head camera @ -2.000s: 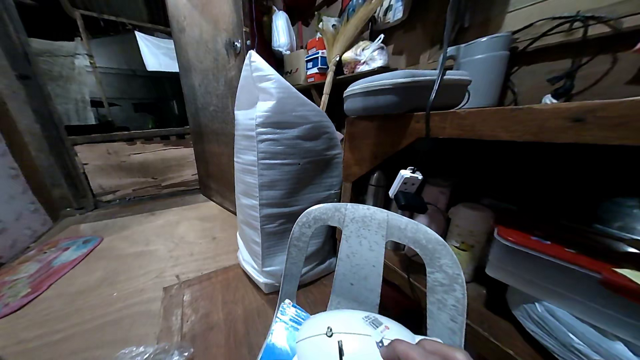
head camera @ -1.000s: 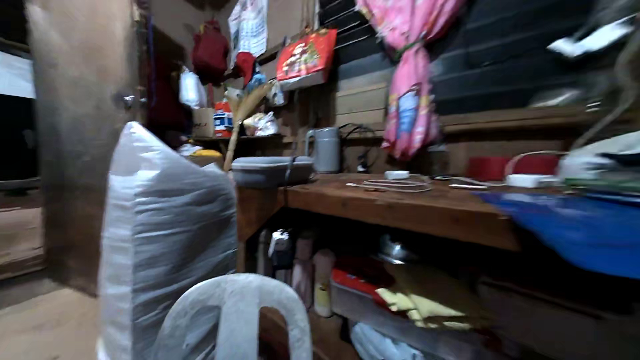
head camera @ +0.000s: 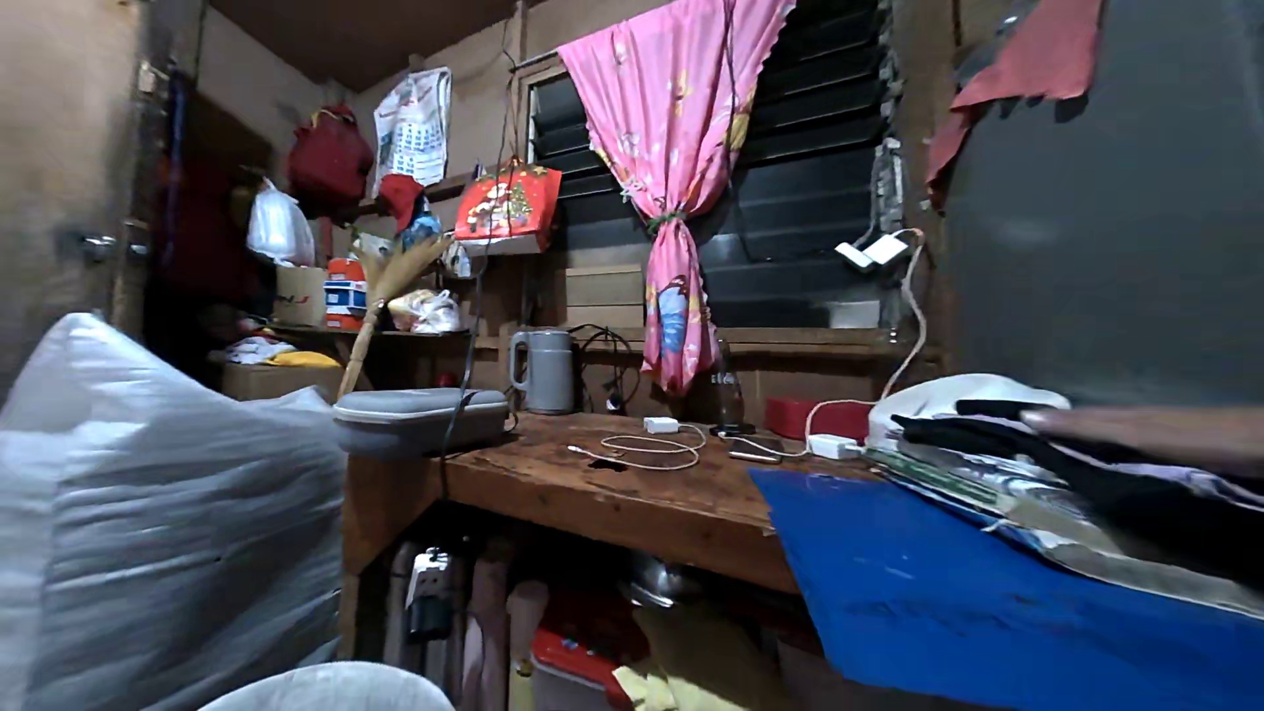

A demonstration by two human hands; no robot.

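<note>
At the right edge, my right hand (head camera: 1155, 434) reaches in from the side, blurred, with a fingertip over a pile of dark and white cloths (head camera: 1106, 484). Whether it grips any cloth cannot be told. Papers or magazines (head camera: 978, 489) lie under the cloths, on a blue sheet (head camera: 918, 592) that hangs over the table edge. Left of the pile are a white charger (head camera: 834, 446) with a cable, a phone (head camera: 755, 449) and a red box (head camera: 815, 419). My left hand is out of view.
A wooden table (head camera: 632, 494) carries a grey zip case (head camera: 420, 420), a grey kettle (head camera: 548, 370) and a coiled cable (head camera: 657, 452). A large white sack (head camera: 178, 533) and a plastic chair's back (head camera: 331, 688) stand at left. Under the table are containers and a power strip (head camera: 430, 592).
The view has swung right and up. Two seconds ago a hand was at a white rounded object near the chair; now that object is out of view and my right hand is at the cloth pile.
</note>
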